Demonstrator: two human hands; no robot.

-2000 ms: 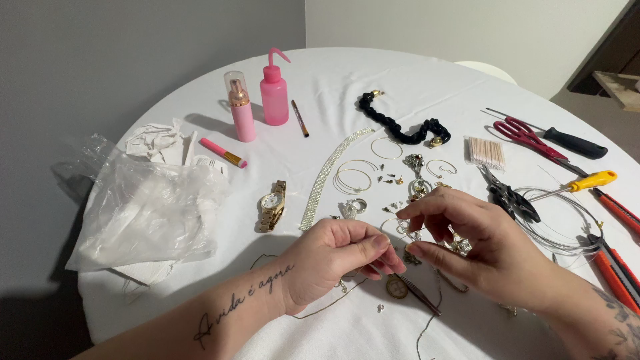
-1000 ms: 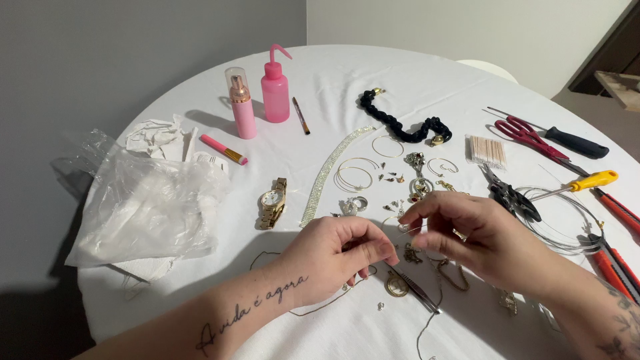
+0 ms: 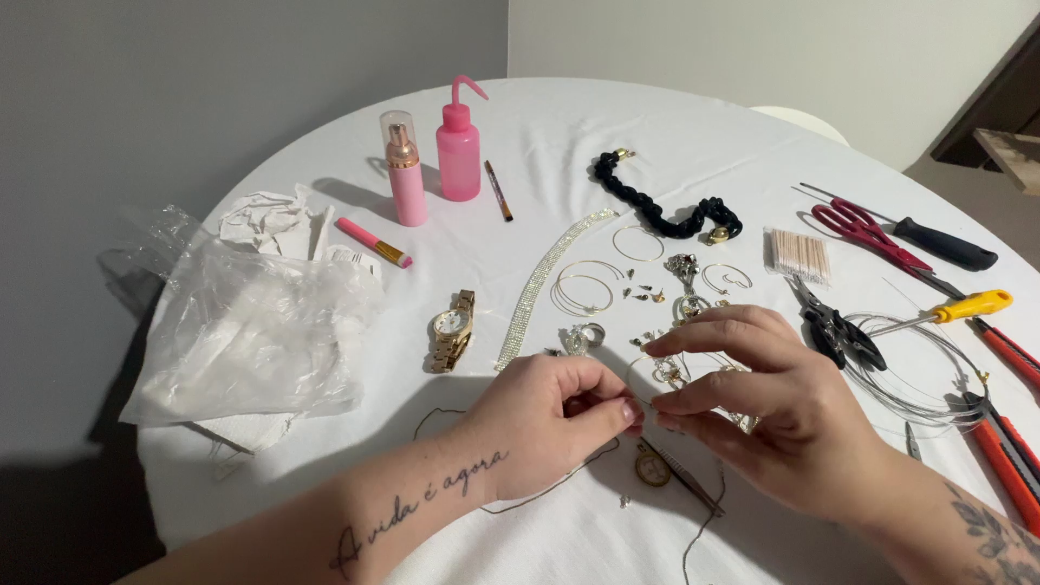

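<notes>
My left hand pinches something small between thumb and index finger, too small to name. Close beside it, my right hand has its thumb and fingers at a thin piece like a wire or hoop; whether it grips this is unclear. Metal tweezers lie below the hands, next to a round medallion. A thin dark chain runs under my left wrist. Left of the hands are a gold wristwatch and a rhinestone band. Rings and wire bangles lie just beyond.
A plastic bag lies at left. Pink bottles stand at the back near a pink brush. A black braided necklace lies beyond. At right are cotton swabs, red scissors, black-handled pliers, coiled wire and a yellow-handled screwdriver.
My left hand has turned from a more open pose to a closer pinch with the thumb toward my right hand. The tweezers are no longer at my left fingers as they appeared earliest.
</notes>
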